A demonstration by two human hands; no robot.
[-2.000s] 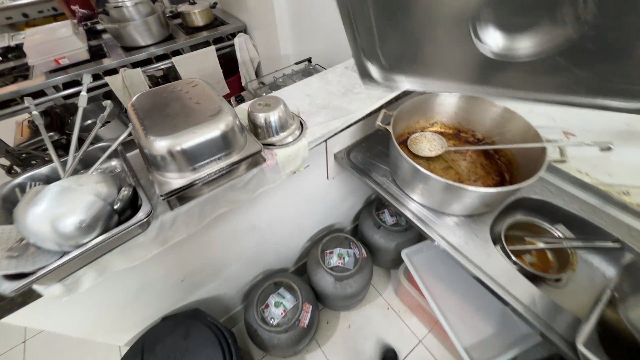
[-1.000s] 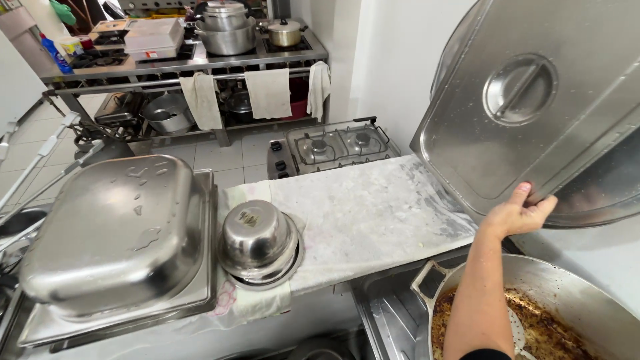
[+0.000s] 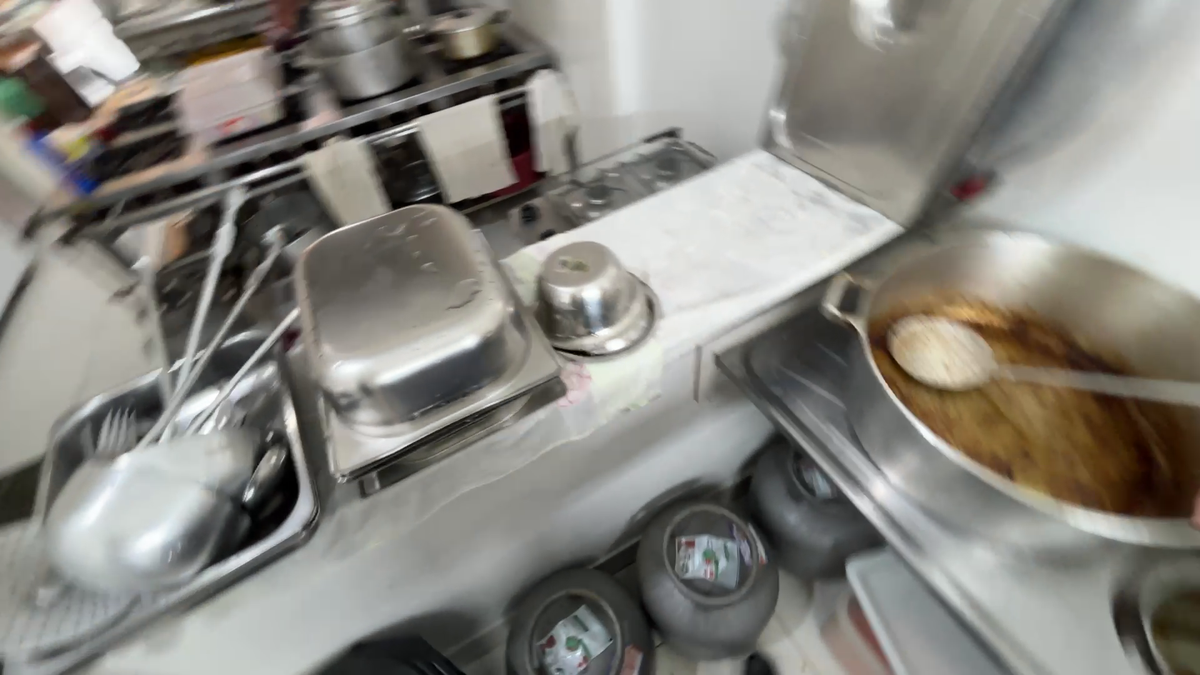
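Note:
A sliver of skin, apparently a fingertip of my right hand (image 3: 1196, 511), shows at the right edge by the rim of a large aluminium pot (image 3: 937, 450); what this hand holds is hidden. My left hand is out of view. Brown residue coats the pot's inside, where a long-handled metal skimmer (image 3: 942, 352) lies. Behind the pot, a large stainless steel lid (image 3: 881, 103) leans upright against the wall at the end of the marble counter (image 3: 731, 225). The view is blurred.
To the left are an upturned steel pan (image 3: 403, 309), an upturned steel bowl (image 3: 586, 291) and a steel tray (image 3: 305, 497) heaped with utensils. Grey gas cylinders (image 3: 708, 581) stand below the counter. A stove (image 3: 309, 141) with pots is behind.
The lid, gripped by a hand one second ago, now leans against the wall with no hand visible on it. That hand and forearm have left the lid. The view has swung.

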